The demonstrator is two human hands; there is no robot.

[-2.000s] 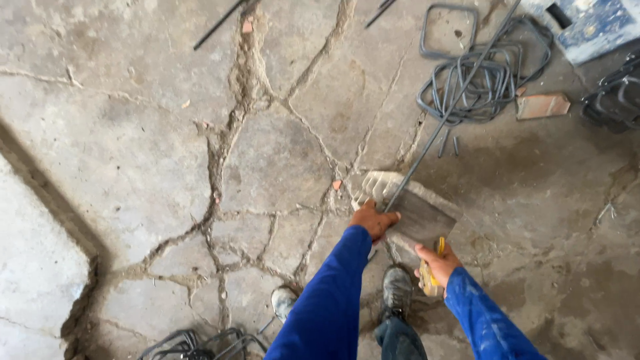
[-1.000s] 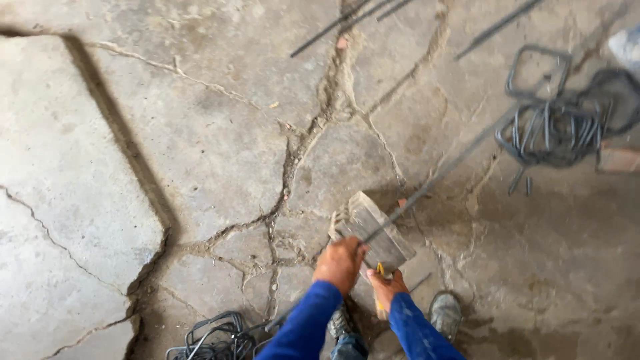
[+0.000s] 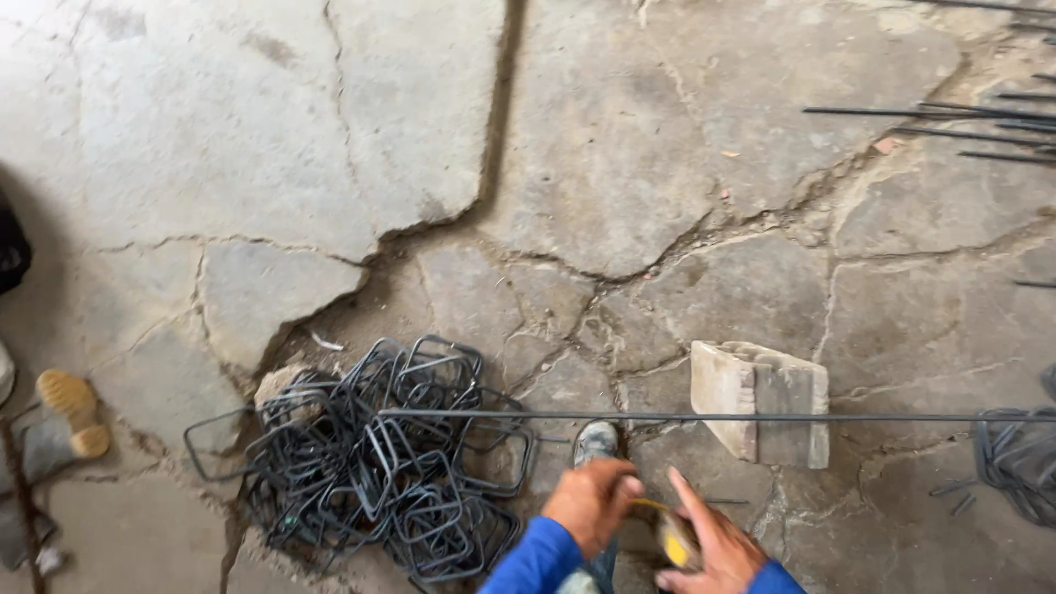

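Observation:
My right hand [image 3: 714,536] holds a tape measure [image 3: 678,546] with a yellow face against the palm, index finger extended. The fingers of my left hand [image 3: 592,499] pinch the end of its yellow blade, a short length of which shows between the hands. Just beyond them a long steel rod [image 3: 619,416] lies across a hollow masonry block [image 3: 763,404]. The rod's left end rests over a heap of bent steel stirrups [image 3: 388,462], and its right part passes over more stirrups [image 3: 1019,462].
Cracked concrete floor [image 3: 577,165] surrounds me, with a raised slab edge [image 3: 495,124] at upper left. Several loose rods [image 3: 973,115] lie at upper right. My shoe [image 3: 597,441] is beside the left hand. Another person's boot sole [image 3: 74,412] shows at far left.
Earlier my left hand was on the rod at the block; now it is off the rod and on the tape blade. The view has turned toward the stirrup heap.

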